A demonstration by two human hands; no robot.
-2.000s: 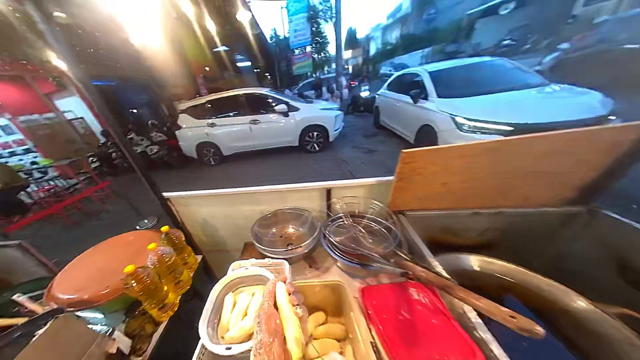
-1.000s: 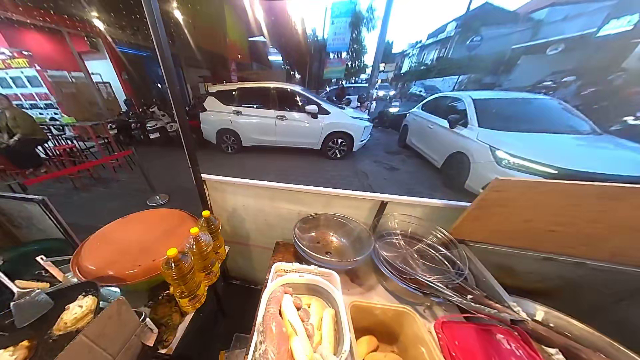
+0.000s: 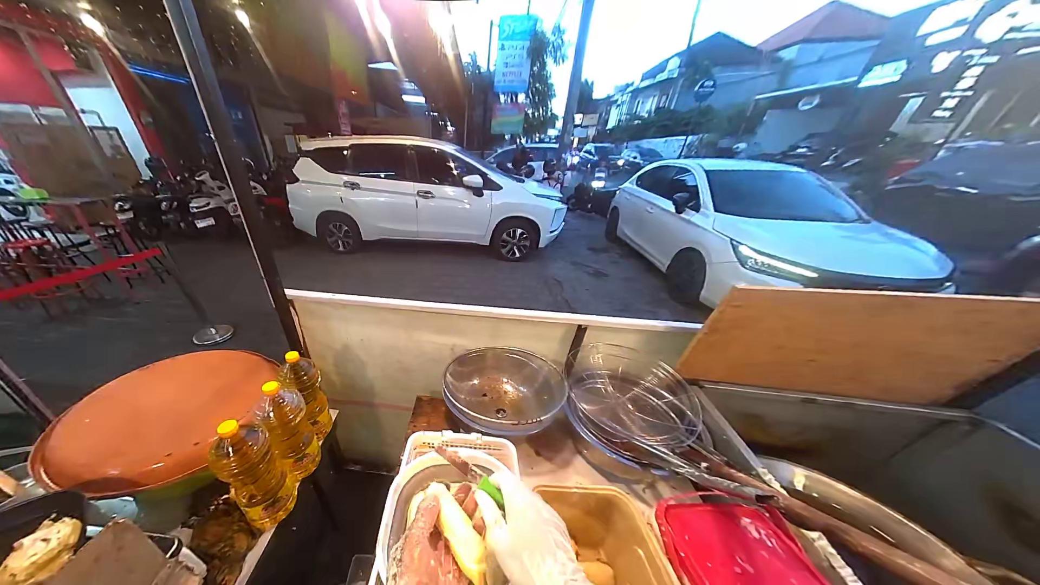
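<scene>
My left hand point(image 3: 421, 538), which looks bare, is at the bottom over a white oval tub point(image 3: 392, 520), around a long pale yellow peeled piece point(image 3: 461, 536), possibly banana. Just right of it, my right hand point(image 3: 528, 532), in a translucent white glove, grips a small knife point(image 3: 460, 465); a bit of its green handle point(image 3: 490, 492) shows, and the brownish blade points up and left over the tub's far rim. More pale pieces lie in the tub, partly hidden by the hands. Beside the right hand, a tan rectangular tub point(image 3: 642, 528) holds yellowish pieces.
Clear bowls point(image 3: 504, 390) and stacked clear dishes point(image 3: 634, 406) stand behind. Long-handled utensils point(image 3: 861, 536) cross between a red lid point(image 3: 731, 540) and a large metal pan point(image 3: 877, 504). Several oil bottles point(image 3: 280, 426) stand left, near an orange round lid point(image 3: 162, 422). A low panel point(image 3: 455, 349) borders the street.
My gloved right hand with the knife has come into view over the tubs. The left hand with the pale piece was over the gap between the tubs first, then over the white one. The view has shifted.
</scene>
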